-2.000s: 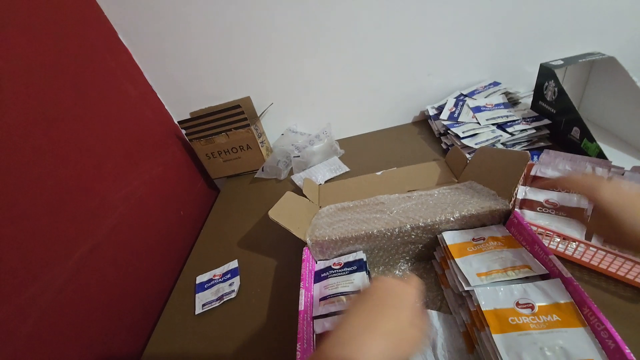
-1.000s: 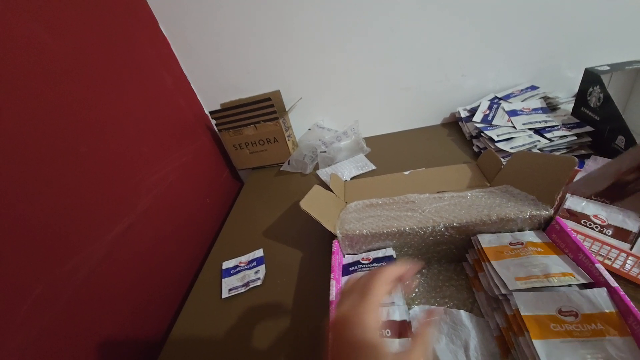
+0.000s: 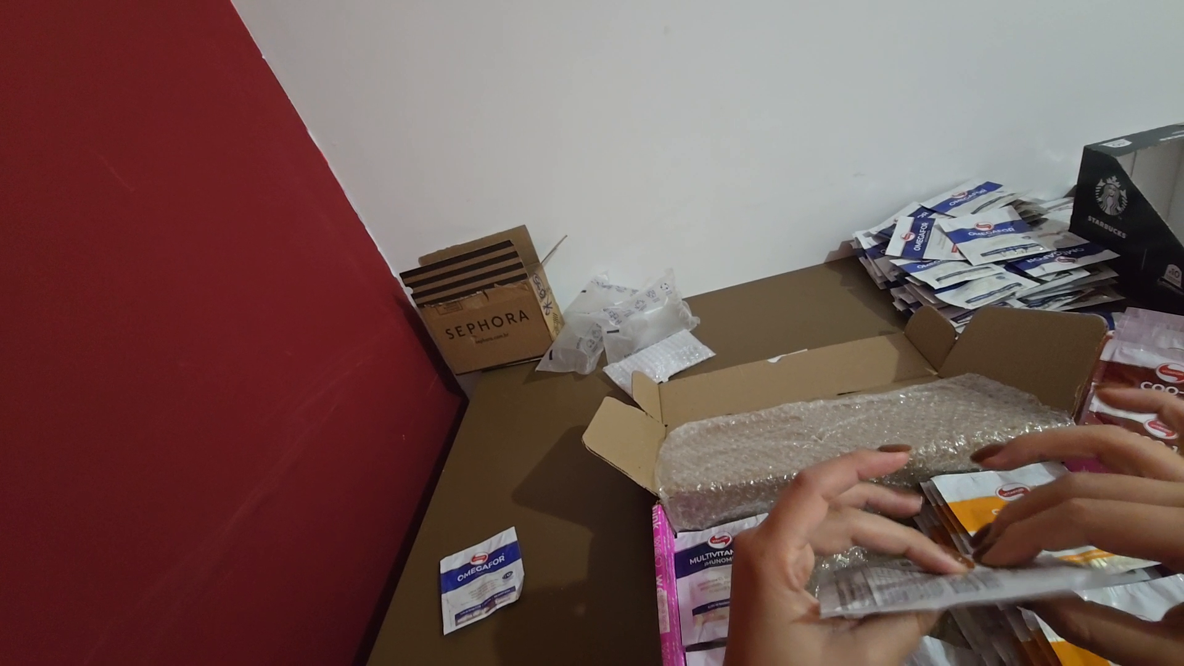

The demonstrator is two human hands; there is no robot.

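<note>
My left hand (image 3: 832,564) and my right hand (image 3: 1091,527) together hold white sachets (image 3: 953,587), seen nearly edge-on, above an open cardboard box (image 3: 795,379) with pink outer sides. Bubble wrap (image 3: 851,444) lines the back of the box. A blue-and-white multivitamin sachet (image 3: 708,583) stands at its left side. Orange-and-white sachets (image 3: 971,499) are stacked at the right, partly hidden by my right hand. Brown-and-white sachets (image 3: 1147,370) lie beyond the box at the right edge of the view.
One blue-and-white sachet (image 3: 481,581) lies on the brown table (image 3: 555,462) left of the box. Against the wall are a small Sephora cardboard box (image 3: 490,324), clear plastic air pillows (image 3: 620,319), a heap of sachets (image 3: 990,245) and a black Starbucks box (image 3: 1133,203).
Both hands have come together over the box, with sachets between them. One second ago only one hand showed, low over the box. The view has shifted right-to-left over these frames.
</note>
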